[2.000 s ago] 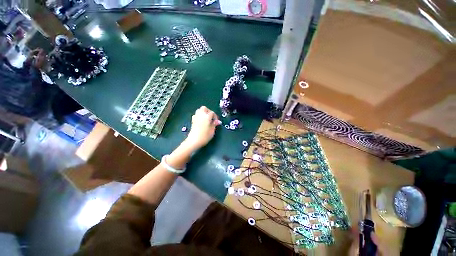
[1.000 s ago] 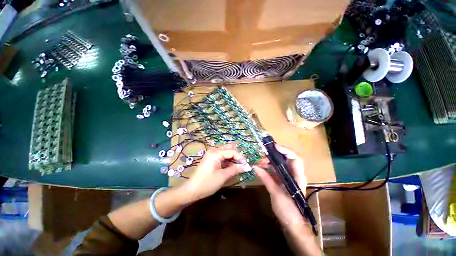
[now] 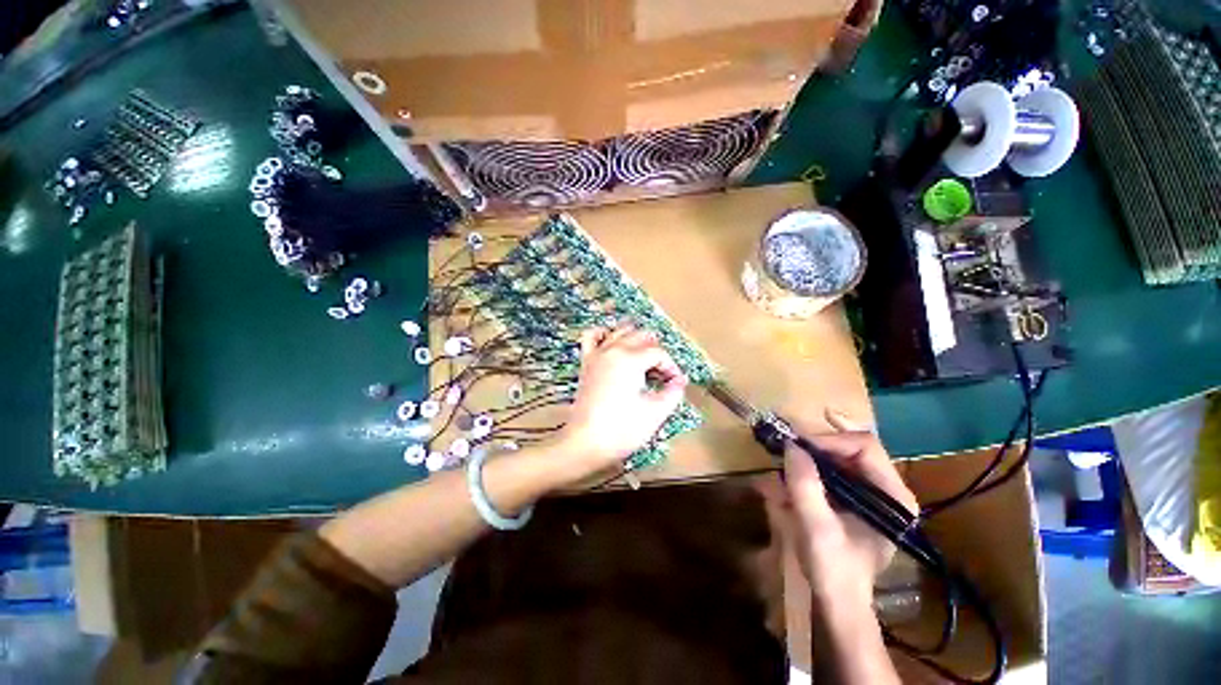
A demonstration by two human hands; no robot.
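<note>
A green circuit board panel (image 3: 569, 288) lies on the cardboard mat, with thin dark wire leads (image 3: 502, 364) fanning out to its left and ending in white rings. My right hand (image 3: 844, 509) holds a black soldering iron (image 3: 857, 490), its metal tip pointing up-left to the panel's right edge. My left hand (image 3: 627, 402) is over the panel, close to the iron's tip, fingers bent together. Whether a lead is between its fingertips is too small to tell.
A large carton (image 3: 562, 67) stands behind the mat (image 3: 696, 241). A round solder pot (image 3: 807, 261) sits on the mat's right. Further right are a black iron stand (image 3: 984, 288), a green cap (image 3: 947, 200) and white spools (image 3: 984, 129). Panel stacks (image 3: 107, 355) and bundled leads (image 3: 335, 214) lie left.
The view has turned from the left side to the panel. My left hand has come from the bench onto the panel. In the last second, the iron and my right hand have moved right and down.
</note>
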